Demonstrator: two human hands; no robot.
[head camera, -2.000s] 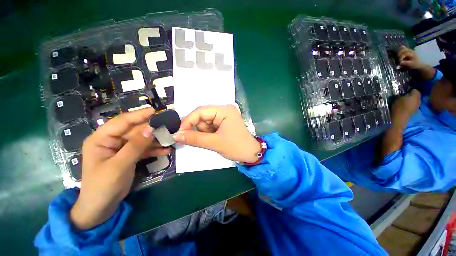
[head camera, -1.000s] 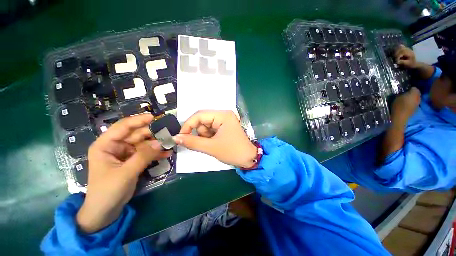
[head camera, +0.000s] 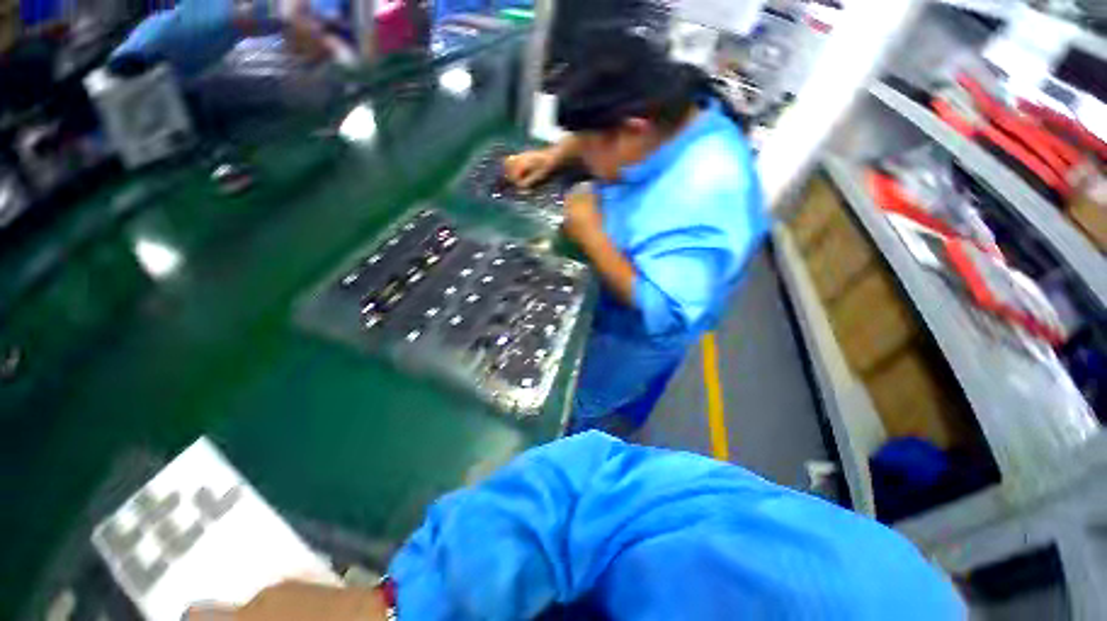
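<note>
The white release liner sheet (head camera: 249, 552) lies at the lower left, tilted, with several grey L-shaped adhesive pads (head camera: 137, 557) near its left end. My right hand (head camera: 291, 602) is at the bottom edge, over the sheet's lower part. It is blurred and cut off, so its fingertips and anything in them are hidden. My left hand is out of the picture. The black module held before does not show. Dark, blurred shapes lie around the sheet.
A blister tray (head camera: 352, 318) of black modules lies mid-bench on the green surface. Beyond it a person in a blue smock (head camera: 686, 231) works at another tray. Shelves (head camera: 898, 285) with cardboard boxes and red-edged items stand at right, beside a grey aisle with a yellow line.
The view has swung right and up. The sheet and my right hand now sit at the lower left, my left hand and the module have left the picture, and the aisle and shelves show.
</note>
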